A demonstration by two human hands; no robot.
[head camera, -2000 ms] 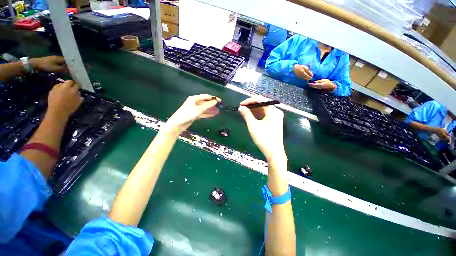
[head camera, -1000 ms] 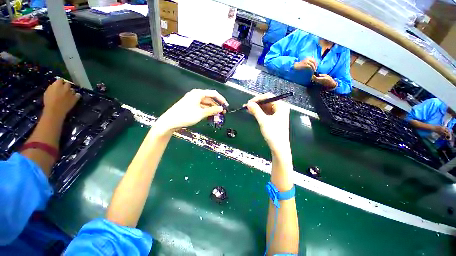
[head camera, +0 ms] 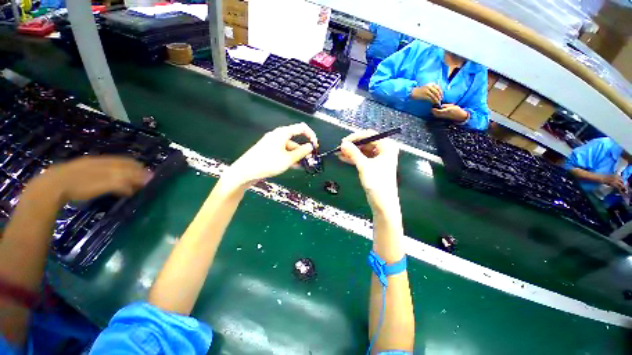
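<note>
My left hand (head camera: 267, 158) pinches a small round assembly (head camera: 313, 163), black with silvery bits, between thumb and fingers above the green belt. My right hand (head camera: 374, 161) holds slim black tweezers (head camera: 375, 136) like a pen, with the pointed tip at or close to the assembly; whether they touch cannot be told. A bright blue wrist strap (head camera: 392, 267) with a thin cord is on my right wrist.
Loose assemblies lie on the green belt (head camera: 229, 291), one (head camera: 303, 268) between my forearms. A white divider strip (head camera: 478, 270) crosses it. A neighbour's blurred hand (head camera: 104, 177) is over black trays (head camera: 90, 229) at left. A person (head camera: 436, 83) works opposite.
The assembly in my left hand now shows its round face, and the tweezers are tilted up more. Assemblies beyond the strip have shifted right. The neighbour's arm has moved nearer and right.
</note>
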